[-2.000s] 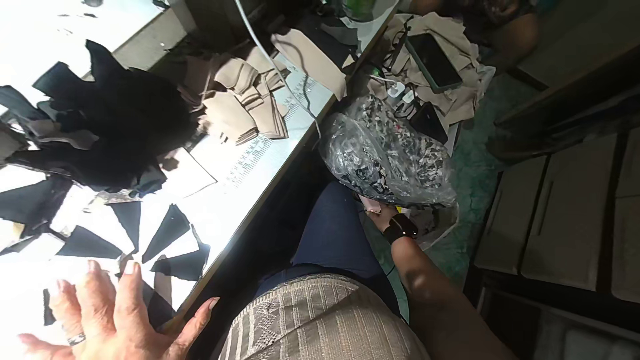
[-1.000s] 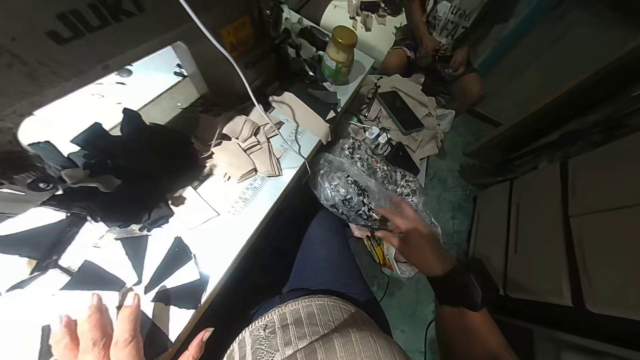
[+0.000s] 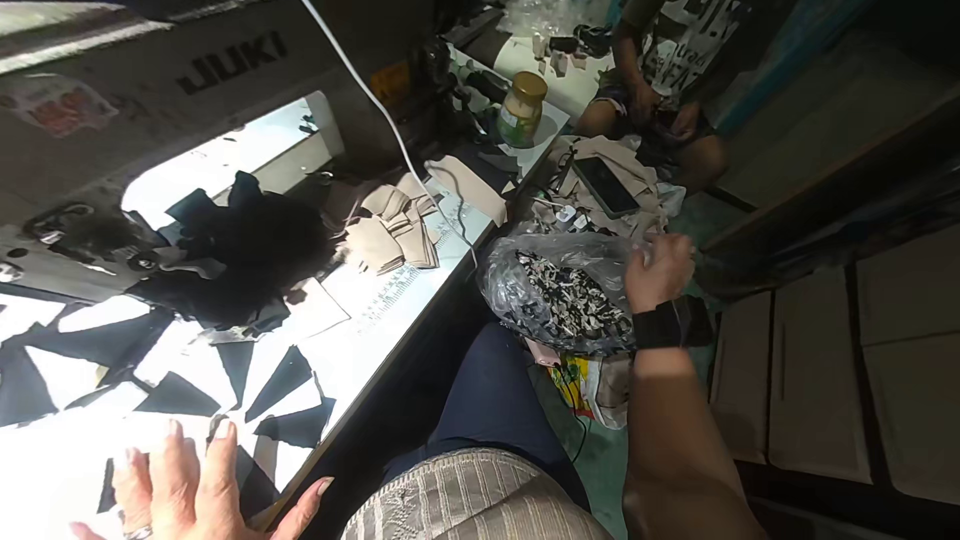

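Note:
My left hand (image 3: 187, 480) rests palm down with spread fingers on the brightly lit white table, beside dark triangular fabric pieces (image 3: 281, 382). My right hand (image 3: 661, 271), with a black band on the wrist, pinches the right rim of a clear plastic bag (image 3: 517, 281). Small black and pale pieces (image 3: 574, 296) fill the bag, whose mouth is spread. A dark fabric heap (image 3: 247, 255) lies by the sewing machine (image 3: 225, 82). Stacked beige fabric pieces (image 3: 397, 232) are on the table near a printed ruler scale (image 3: 390, 300).
A white cord (image 3: 367, 86) hangs across the table. A glass jar with a gold lid (image 3: 523, 109) stands at the far end. A phone (image 3: 606, 186) lies on beige cloth pieces beyond the bag. Another person (image 3: 667, 75) sits behind. Brown boxes (image 3: 814, 375) line the right side.
My right hand has come up from below the bag, over its contents, to its right rim. The bag's mouth is spread wider. My left hand has stayed on the table. The view has tilted up.

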